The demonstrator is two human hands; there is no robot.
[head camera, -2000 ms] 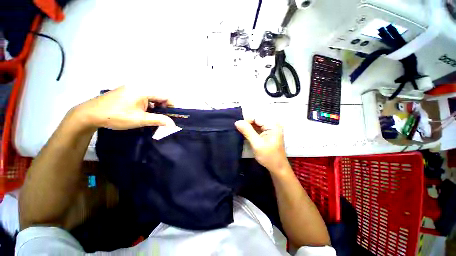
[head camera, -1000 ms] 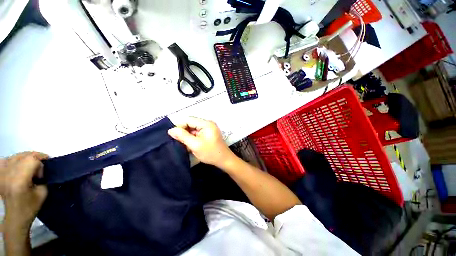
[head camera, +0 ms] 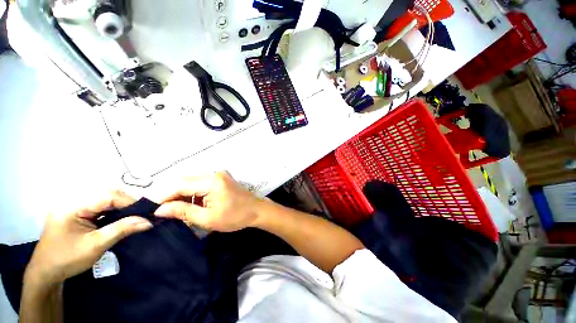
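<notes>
The dark navy garment (head camera: 151, 271) lies over the table's front edge and the lap, at the lower left. A small white label (head camera: 106, 265) shows on it beside my left hand. My left hand (head camera: 85, 236) is on the garment's upper edge, thumb and fingers pinching the cloth. My right hand (head camera: 211, 202) pinches the top corner of the garment close to my left fingertips. The waistband is mostly hidden by my hands and folds. The needle area (head camera: 142, 85) of the sewing machine is above, apart from the cloth.
Black shears (head camera: 218, 101) and a phone (head camera: 276, 93) lie on the white table (head camera: 189, 148). A notions box (head camera: 404, 88) stands right of them. A red crate (head camera: 423, 167) is below the table at right, with dark cloth (head camera: 436, 265) beside it. Dark strips (head camera: 328, 25) hang from the machine.
My hands have come together at the garment's top corner; they were apart, stretching the waistband. The waistband's printed mark is no longer visible. The view has shifted slightly.
</notes>
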